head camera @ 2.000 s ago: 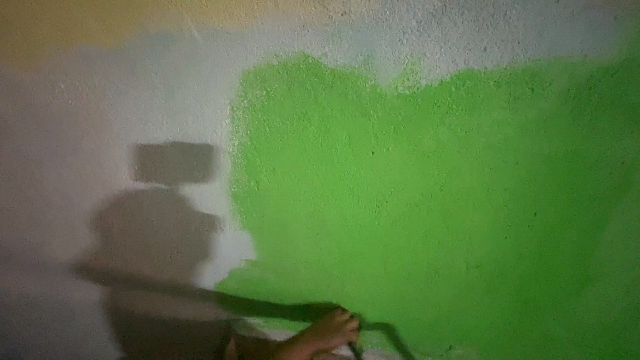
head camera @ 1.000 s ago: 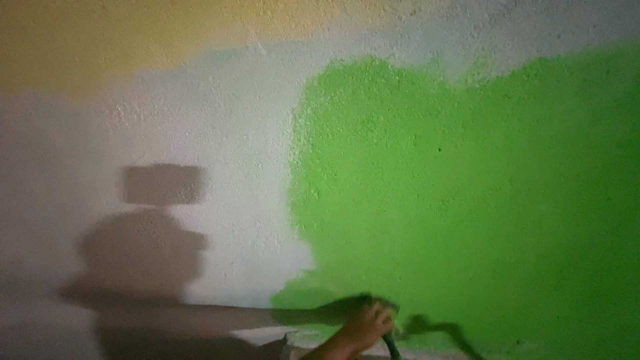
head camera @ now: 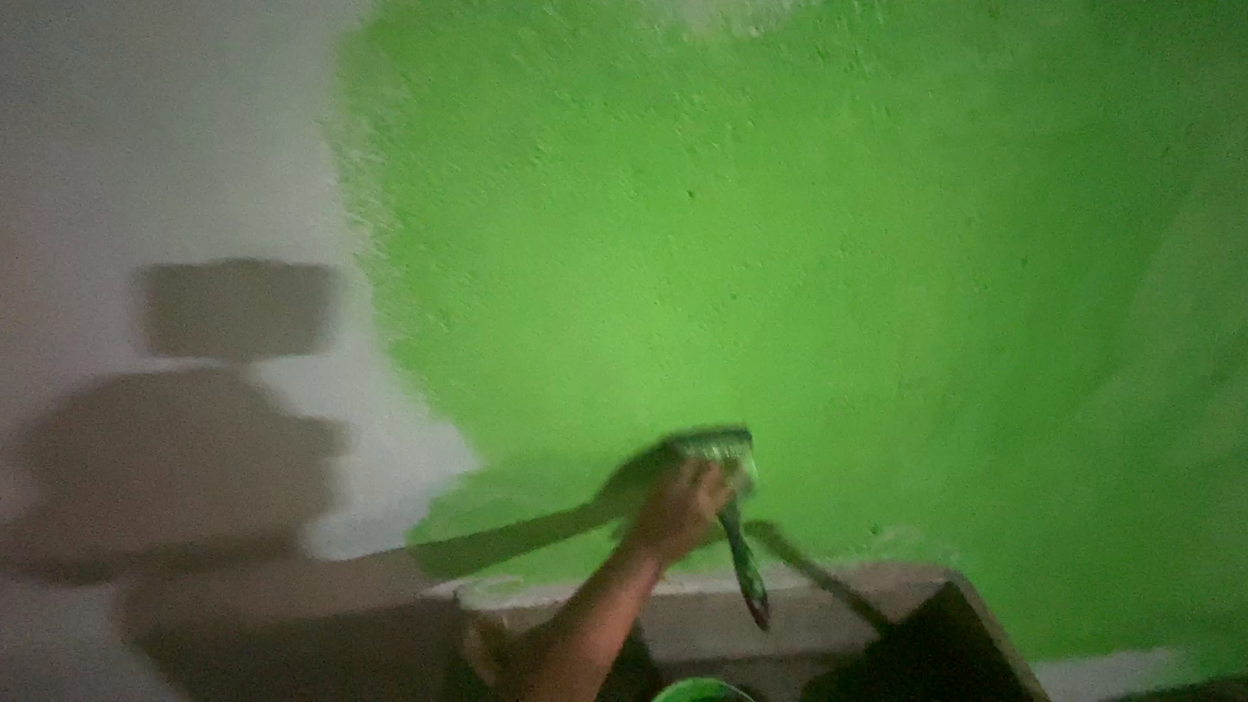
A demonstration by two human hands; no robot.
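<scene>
In the head view, my left hand (head camera: 687, 502) grips a wide flat paintbrush (head camera: 747, 565) around its ferrule. The brush is upright, its bristles at the top against or close to the green-painted part of the wall (head camera: 663, 292); which of the two, I cannot tell. Its paint-smeared handle hangs down to the right of my wrist. Below the brush, the rim of a container (head camera: 697, 688) with green on it shows at the bottom edge. My right hand is out of view.
A pale ledge or furniture edge (head camera: 809, 591) juts out low along the wall, with a dark area beneath it. Unpainted greyish wall (head camera: 127, 117) lies to the left. Shadows of a head and an arm fall across the wall.
The view has tipped downward, bringing in the ledge and the container rim. The brush in my left hand now shows with its bristles up; its handle end points down.
</scene>
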